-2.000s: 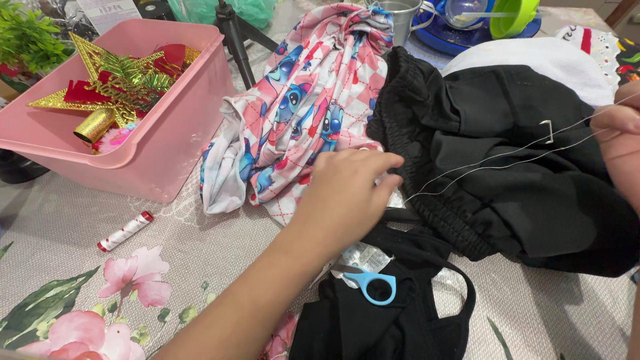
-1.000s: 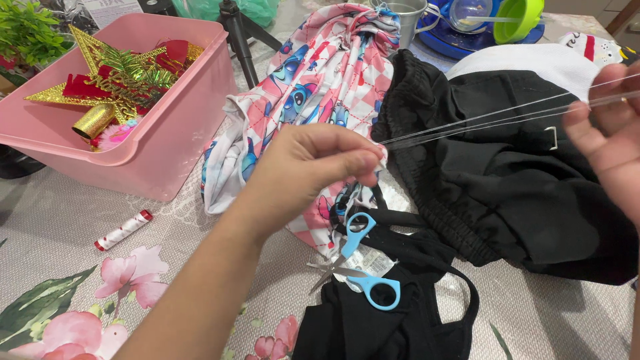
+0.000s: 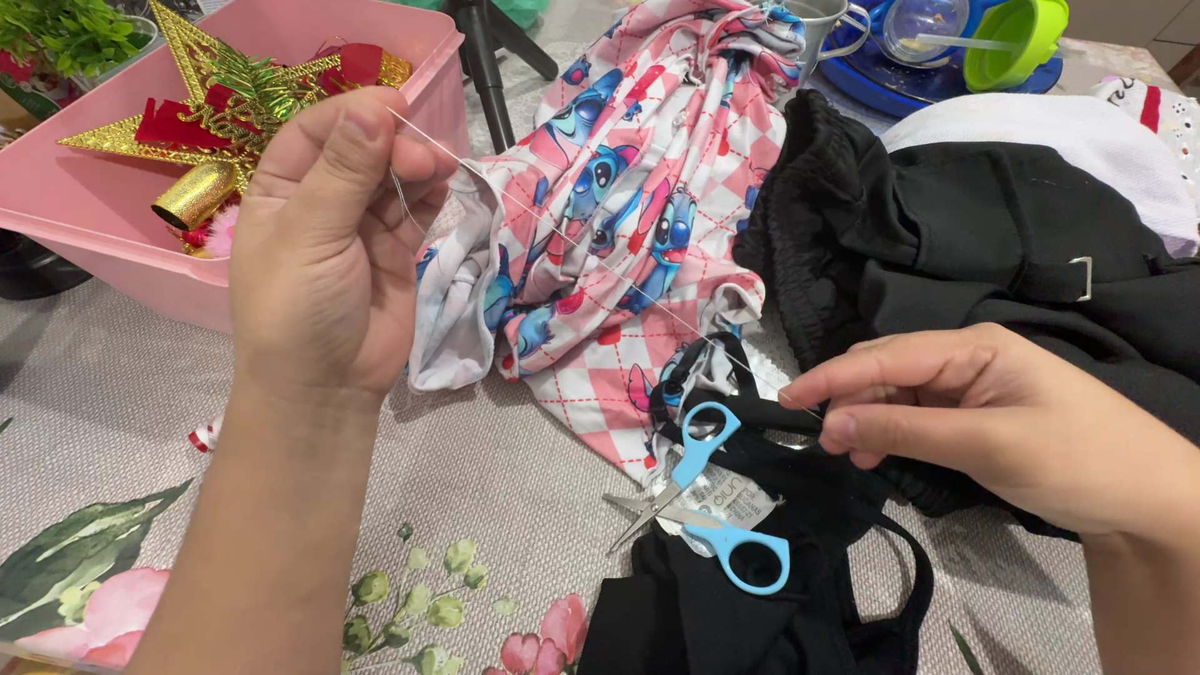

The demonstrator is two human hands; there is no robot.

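A white thread (image 3: pixel 600 264) runs slantwise between my hands. My left hand (image 3: pixel 342 234), raised in front of the pink bin, pinches its upper end, and a short loose length hangs from the fingers. My right hand (image 3: pixel 923 398) pinches the lower end over the black clothes. Between and below the hands, light-blue-handled scissors (image 3: pixel 698 497) lie with their blades apart on a fabric label (image 3: pixel 741 502) and a black strapped garment (image 3: pixel 712 600). Behind the thread lies a pink checked garment with blue cartoon figures (image 3: pixel 637 187). Whether a needle is on the thread cannot be told.
A pink plastic bin (image 3: pixel 122 248) holds gold star decorations. Black gathered clothing (image 3: pixel 984 234) and white cloth (image 3: pixel 1031 131) lie at right. Behind stand a metal cup (image 3: pixel 820 37), a blue tray (image 3: pixel 937 89) and black tripod legs (image 3: pixel 487 75). A thread spool (image 3: pixel 204 436) is partly hidden by my left forearm.
My left hand has moved up and left from the clothes to before the bin. My right hand has come down and inward. The scissors, partly covered two seconds ago, now show fully.
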